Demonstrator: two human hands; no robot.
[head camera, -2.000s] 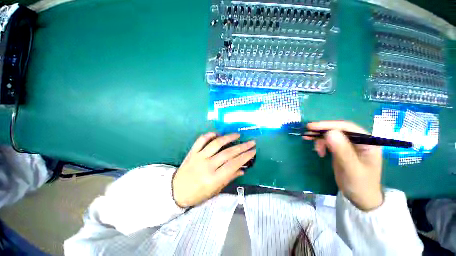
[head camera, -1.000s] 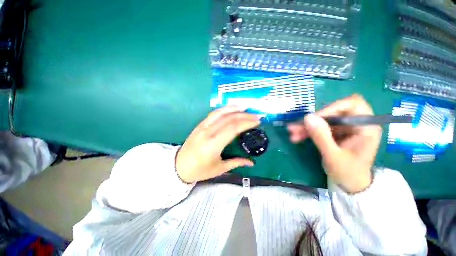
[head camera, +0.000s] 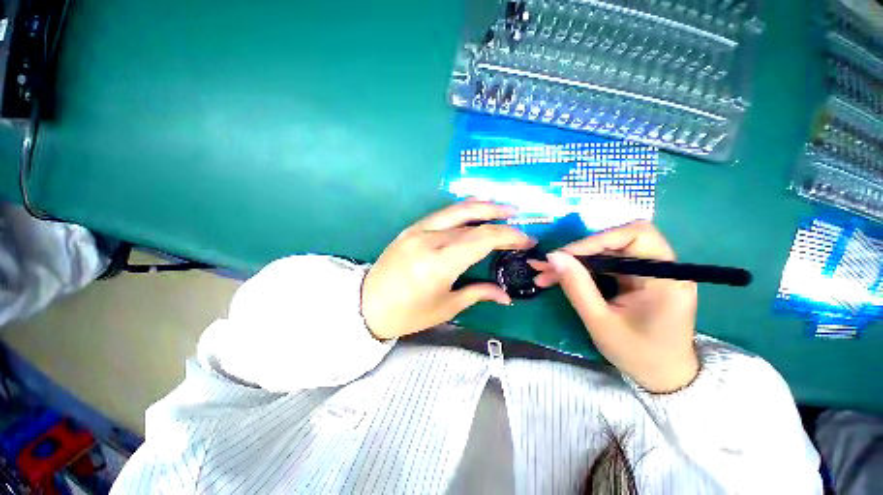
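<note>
The round black housing (head camera: 515, 274) lies on the green mat between my hands. My left hand (head camera: 426, 271) is around its left side, with thumb and fingertips at its rim. My right hand (head camera: 634, 300) holds the black tweezers (head camera: 678, 272) like a pen, with its fingertips over the housing's right side. The tweezers' tips are hidden at the fingers. The blue adhesive sheet (head camera: 557, 174) with rows of small white squares lies just above. Whether a small piece is in the tweezers cannot be told.
A clear component tray (head camera: 610, 72) lies above the blue sheet. A second tray (head camera: 847, 126) and a second blue sheet (head camera: 833, 271) are at the right. A black box (head camera: 29, 63) with a cable is far left. A neighbour's sleeve (head camera: 44, 261) shows at left.
My right hand and the tweezers have moved from the blue sheet to the housing. My left hand has uncovered the housing and rests beside it. The view has shifted, moving the trays right.
</note>
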